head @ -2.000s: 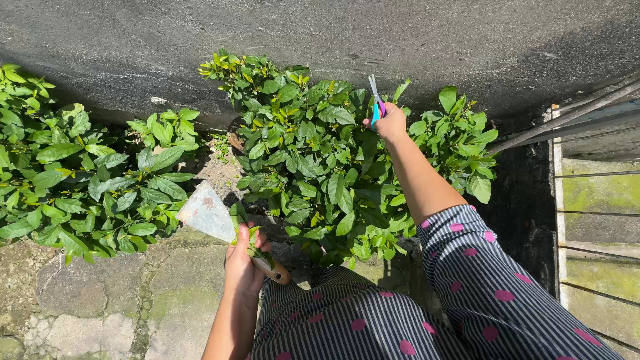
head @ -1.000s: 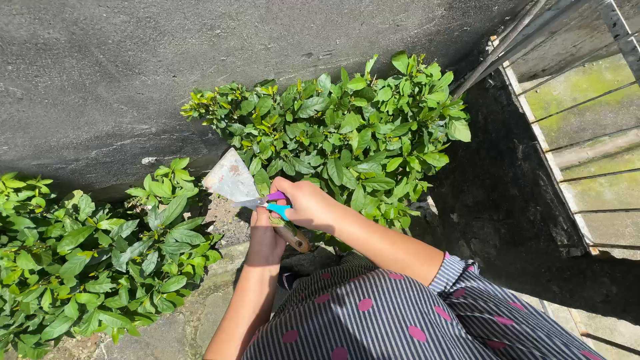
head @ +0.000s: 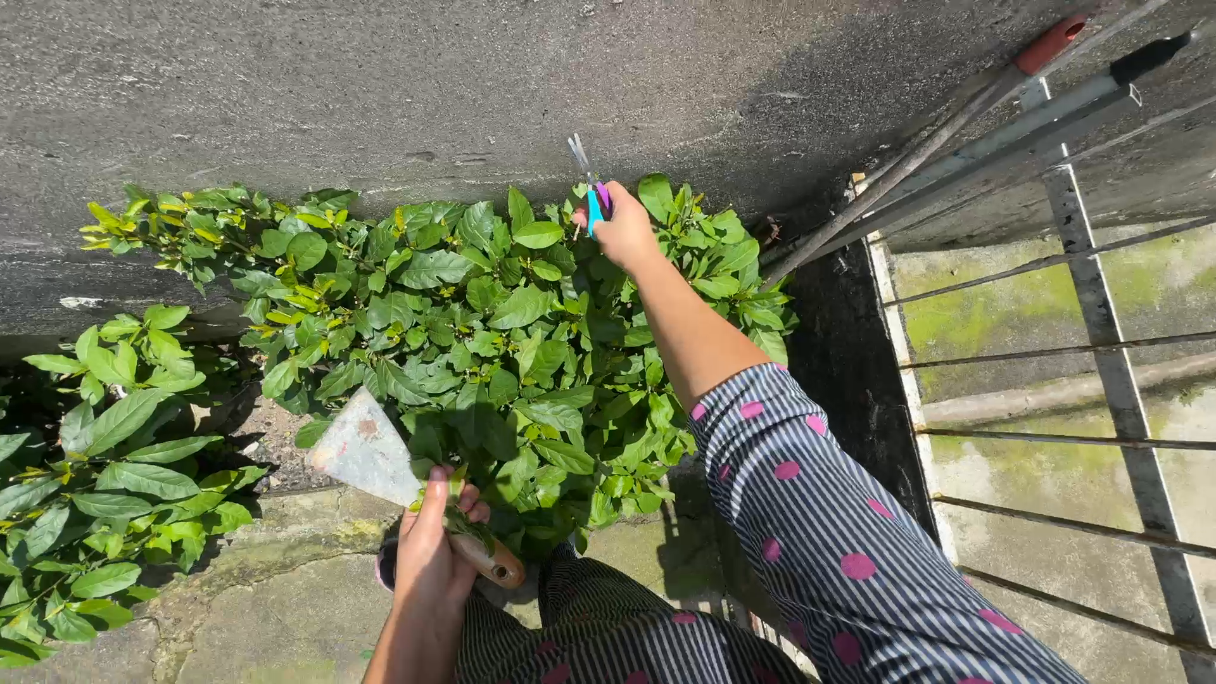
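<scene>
My left hand [head: 437, 537], at the lower middle, grips a wooden-handled putty knife [head: 369, 454] together with some cut green leaves. Its wide, stained metal blade points up and left over the near edge of a leafy green shrub [head: 513, 323]. My right hand [head: 622, 226] is at the shrub's far edge by the wall, holding scissors [head: 591, 190] with turquoise and purple handles. The scissor blades point toward the wall and look slightly parted. Whether a leaf or stem is between my right fingers cannot be told.
A rough grey wall [head: 380, 85] runs behind the shrub. Another leafy plant [head: 114, 475] grows at left. Long poles, one with a red end [head: 1050, 43], lean in the right corner beside a metal grille [head: 1107, 313]. Cracked stone paving [head: 285, 608] lies below.
My right hand with the scissors has moved from beside my left hand out to the shrub's far edge. My left hand still holds the putty knife and leaves.
</scene>
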